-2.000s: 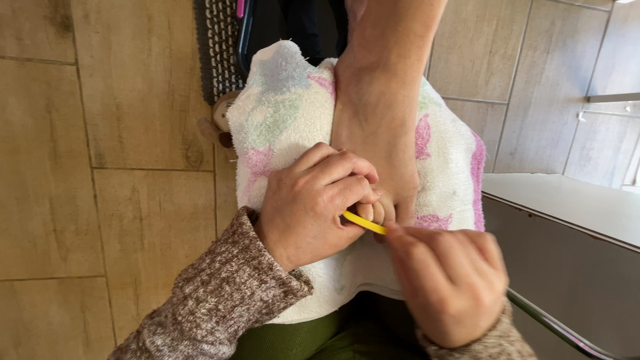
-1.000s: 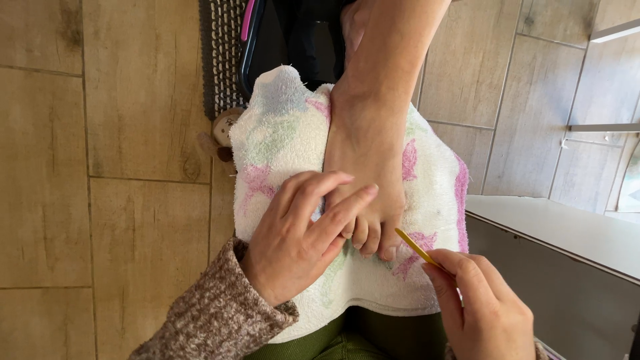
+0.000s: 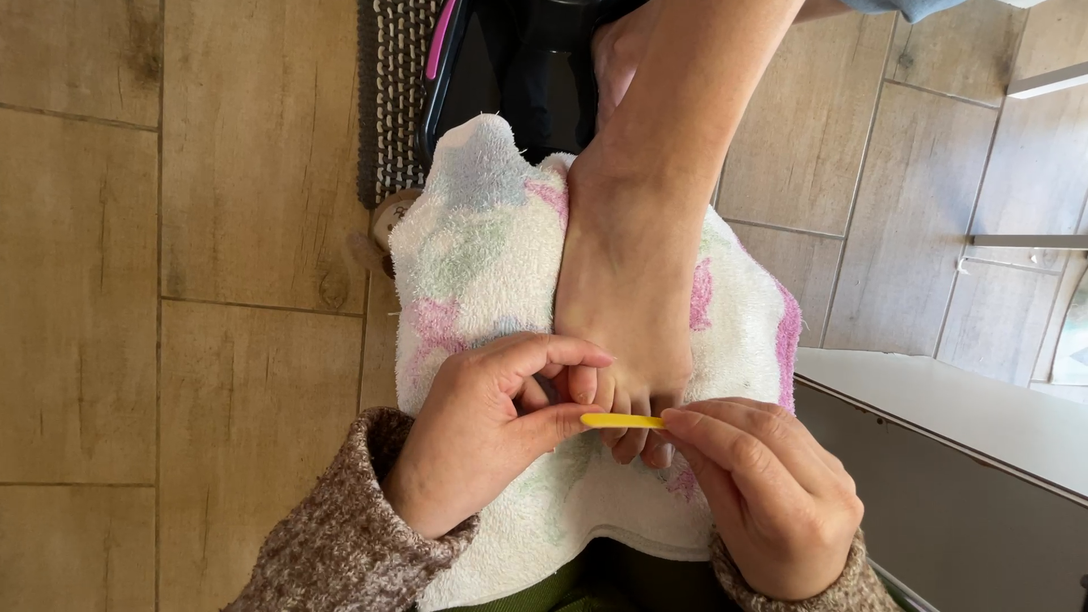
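Observation:
Another person's bare foot (image 3: 629,280) lies, toes toward me, on a white terry towel (image 3: 476,255) with pink, green and blue patches, spread over my lap. My left hand (image 3: 501,408) is at the toes on the left side of the foot, its index finger and thumb around a toe there; how firmly it grips is hard to tell. My right hand (image 3: 765,484) pinches one end of a thin yellow nail file (image 3: 620,421), which lies across in front of the toes, its free end by my left thumb.
A black basin or tray (image 3: 476,76) with a pink handle stands beyond the towel, beside a woven mat (image 3: 395,102). The person's other foot (image 3: 616,64) is behind the near leg. A white-topped cabinet (image 3: 935,416) stands at right. Wood-look tiles (image 3: 263,170) cover the floor.
My right hand has brought the yellow file leftward, from the outer toes across to my left thumb. My left hand's fingers, spread over the foot a second ago, have curled in at the toes.

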